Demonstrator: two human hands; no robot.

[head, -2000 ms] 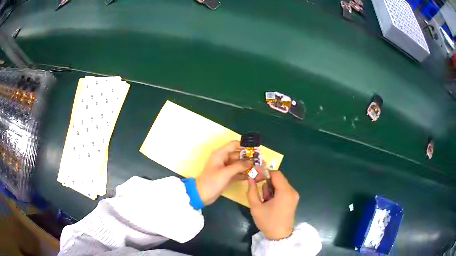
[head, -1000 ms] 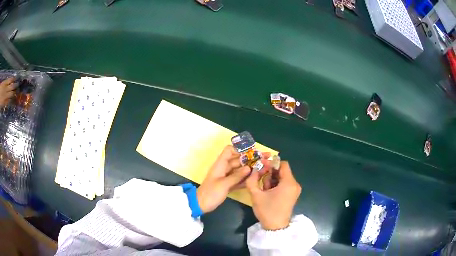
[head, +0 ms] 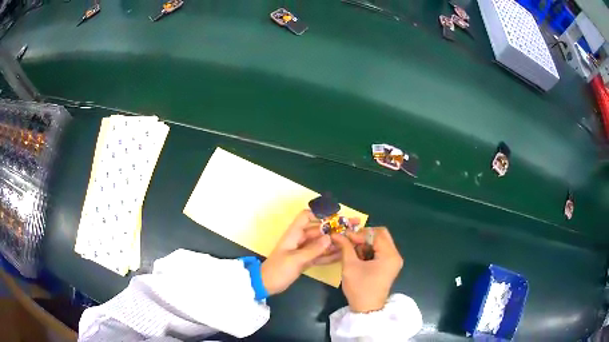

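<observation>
My left hand (head: 290,257) holds a small smartwatch unit (head: 334,226) above the yellow adhesive backing sheet (head: 247,196). The unit's housing shows copper-orange parts, and its black square display module (head: 324,205) hangs open at the top. My right hand (head: 368,267) is at the unit's right side, with thumb and finger pinched close to the housing. A slim tool (head: 368,244) is held in my right hand, mostly hidden by the fingers. I cannot tell whether a white adhesive piece is at the fingertips.
A stack of white adhesive sheets (head: 121,190) lies at left, beside clear blister trays (head: 23,180). A blue bin (head: 497,304) with white scraps is at right, near a loose scrap (head: 458,281). Beyond, a green conveyor (head: 267,87) carries units (head: 394,159) and a white dotted box (head: 519,43).
The white piece seen earlier between my hands at the unit is no longer visible. My right fingertips have moved in against the housing. The whole view has shifted slightly.
</observation>
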